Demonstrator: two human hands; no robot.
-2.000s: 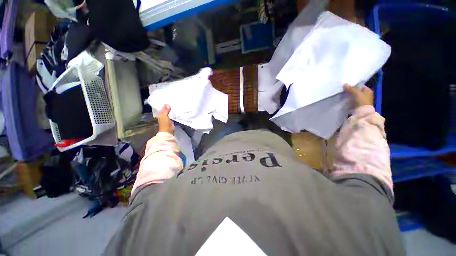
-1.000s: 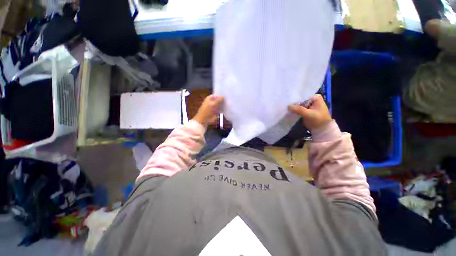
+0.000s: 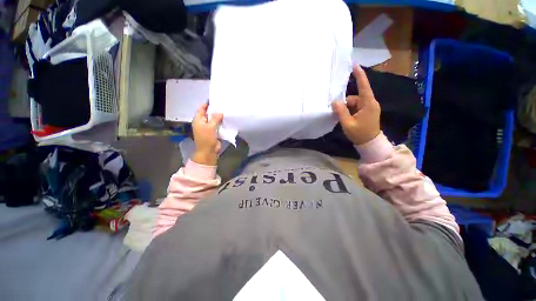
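Observation:
A stack of large white sheets is held up in front of my chest, roughly upright, with an uneven lower edge. My left hand grips its lower left corner between thumb and fingers, beside a small torn-looking flap. My right hand holds its right edge, thumb in front and index finger extended up along the side. Several layers show at the right edge. The sheets hide what lies behind them.
A white perforated basket with black cloth stands at the left. A blue crate with black cloth stands at the right. A white flat board and a cut white piece lie behind the sheets. Patterned cloth is piled at lower left.
The two separate white bundles from two seconds ago are now together in both hands. Since one second ago, my hands have moved apart, and my right hand has shifted up the right edge.

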